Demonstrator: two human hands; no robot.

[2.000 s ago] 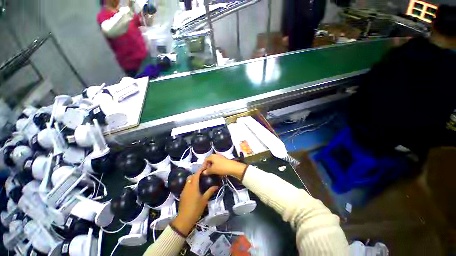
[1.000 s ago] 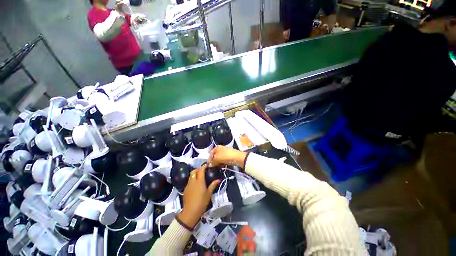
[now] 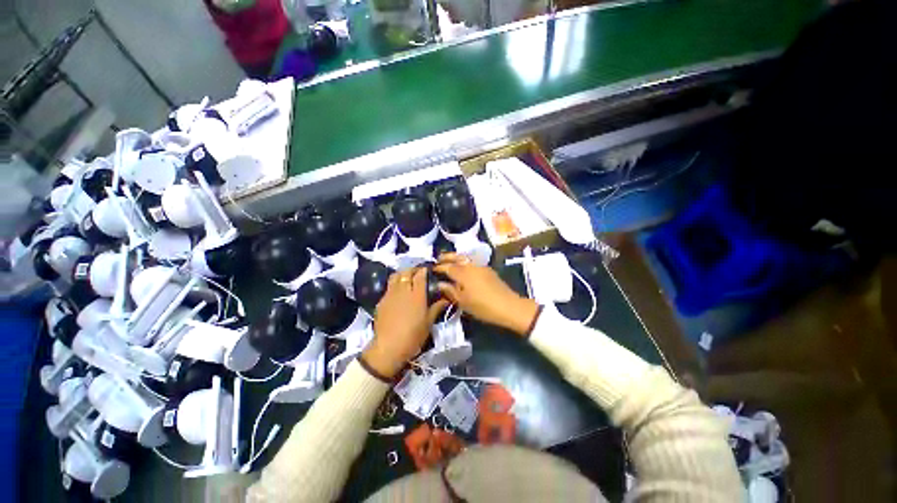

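Security cameras with glossy black ball heads (image 3: 327, 304) and white bodies stand in two rows on the dark bench. My left hand (image 3: 405, 312) and my right hand (image 3: 482, 292) are both on the black ball of the camera at the right end of the near row. The fingers hide most of that ball. Any small piece between the fingertips cannot be made out. Orange pieces (image 3: 497, 413) and small white pieces (image 3: 460, 407) lie on the bench near my body.
A pile of cameras (image 3: 149, 282) fills the left. A white strip (image 3: 405, 182) lies before the green conveyor (image 3: 433, 93). A carton tray (image 3: 554, 239) holds white sleeves. A white camera unit (image 3: 549, 277) lies right of my hands. A blue stool (image 3: 710, 251) and dark-clothed person are at right.
The view has tilted down. Both hands now lie around the ball, the right hand lower over it. A white unit with a cable now lies apart beside the tray.
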